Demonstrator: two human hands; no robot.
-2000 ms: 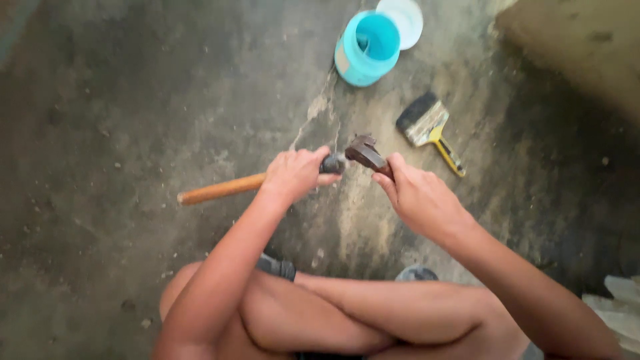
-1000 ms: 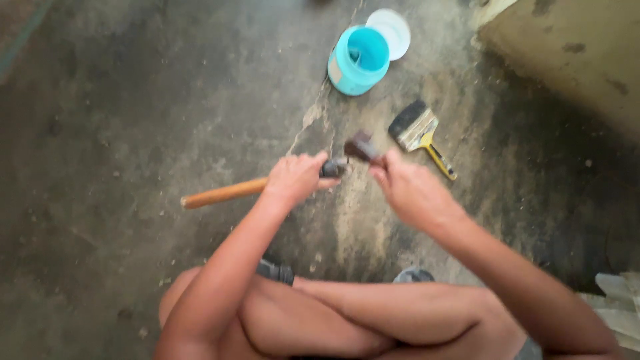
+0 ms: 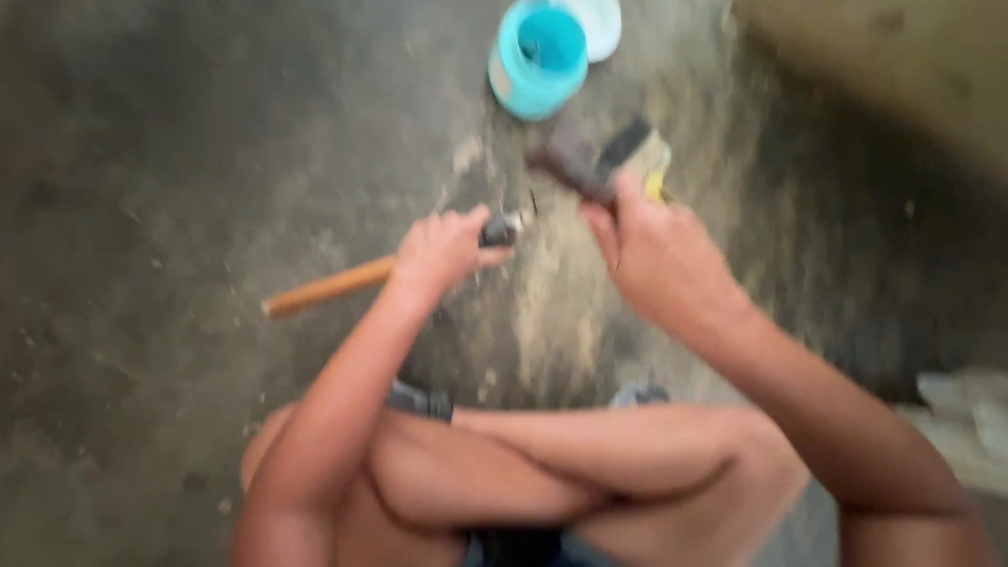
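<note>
My left hand [image 3: 445,250] is closed around a wooden-handled tool [image 3: 331,287]. Its orange-brown handle sticks out to the lower left, and a dark fitting with a light, shiny end shows past my fingers on the right. My right hand [image 3: 661,248] grips a dark brown hammer-like tool [image 3: 571,164], blurred, its head raised up and to the left of my fingers, apart from the left tool. Behind my right hand lies a wide paintbrush [image 3: 642,153] with black bristles and a yellow handle, partly hidden.
A turquoise plastic tub [image 3: 531,94] stands open on the concrete floor [image 3: 157,197], something dark inside, a white lid [image 3: 602,27] beside it. My crossed legs are at the bottom. A pale block-like edge [image 3: 882,71] is at upper right, light pieces [image 3: 965,417] at lower right.
My right hand has moved up and to the right with the dark tool, away from the end of the left tool. The left hand keeps its hold.
</note>
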